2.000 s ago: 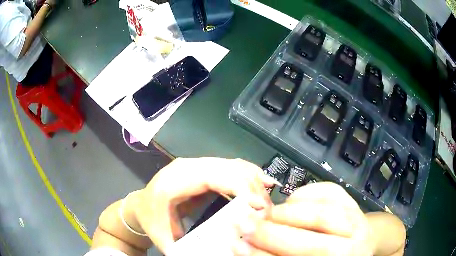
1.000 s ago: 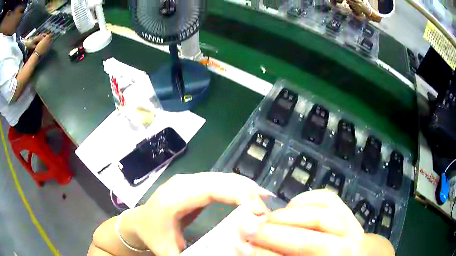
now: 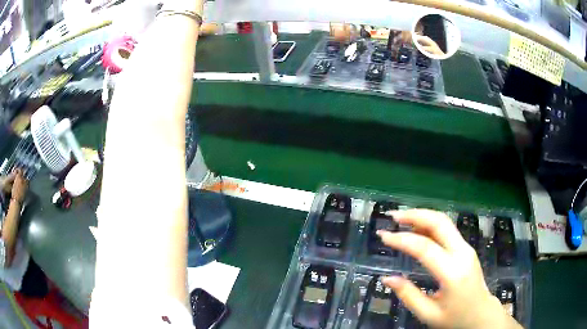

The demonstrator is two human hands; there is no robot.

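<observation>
A clear blister tray holds two rows of black keypad phones, their backs up; front-row phones show pale labels in the battery bays. My right hand is over the tray with fingers spread, fingertips over the second phone of the back row and near a front-row phone. It covers part of the tray, and nothing shows in its grip. My left forearm reaches up through the left of the view; the bracelet wrist is at the top edge and the hand is out of the picture.
A smartphone lies by white paper at lower left. A blue-black fan base stands behind, partly covered by my forearm. A white fan and another person's arm are far left. A blue mouse is right. Another phone tray lies across the divider.
The view has tilted up and shifted right. My hands have separated: the left arm has extended upward, and the right hand has opened over the tray. The white thing they held no longer shows.
</observation>
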